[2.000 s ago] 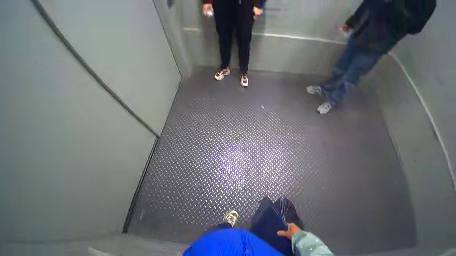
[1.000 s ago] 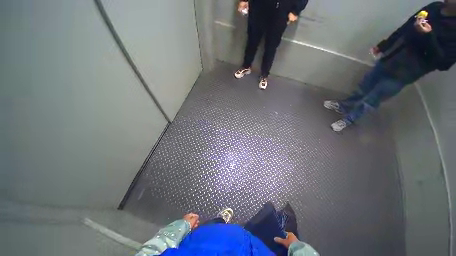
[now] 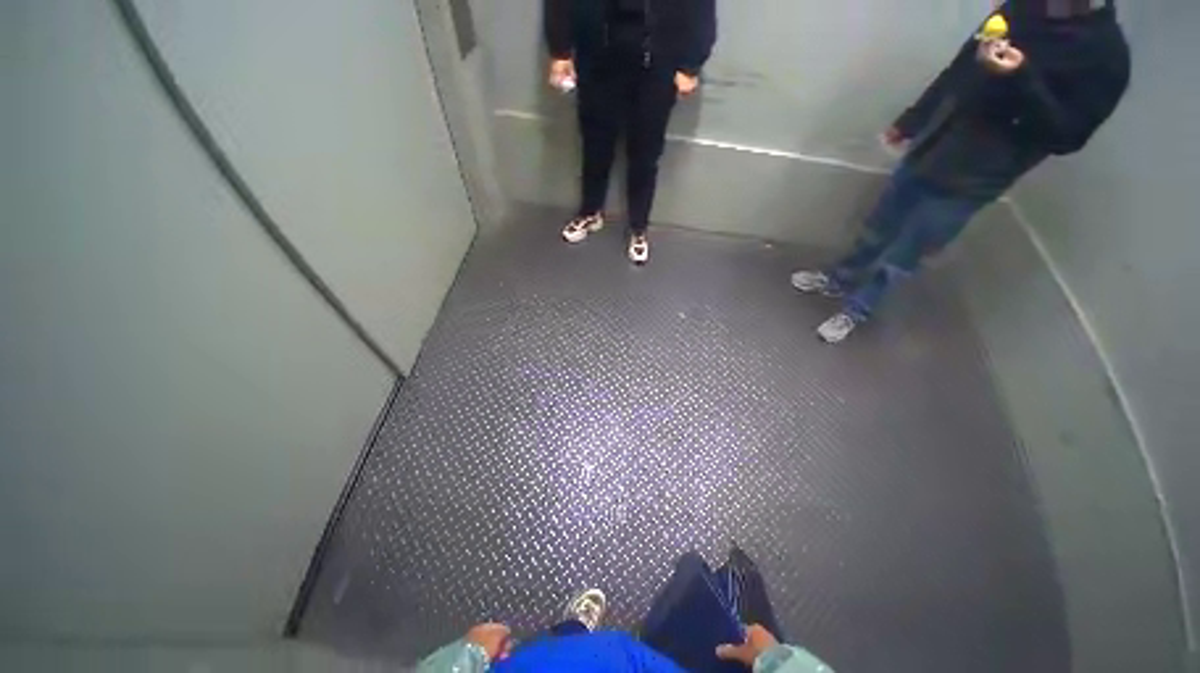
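Observation:
A stack of dark navy fabric pieces (image 3: 691, 614) hangs at the bottom of the view, right of the blue garment on my body. Its layers fan out a little at the far end. My right hand (image 3: 748, 646) grips the stack at its near edge, thumb on top. My left hand (image 3: 491, 640) is at the bottom, left of the blue garment, small and with fingers curled. Whether it holds anything cannot be told.
Elevator doors (image 3: 198, 329) stand at the left. The floor (image 3: 592, 447) is studded dark metal. A person in black (image 3: 625, 118) stands at the far wall. Another person in jeans (image 3: 908, 217) stands at the far right, a small yellow thing in one raised hand. Grey walls surround us.
My left hand was out of view two seconds ago and now shows at the bottom. The person at the right has raised a hand with a yellow thing. The camera view has shifted.

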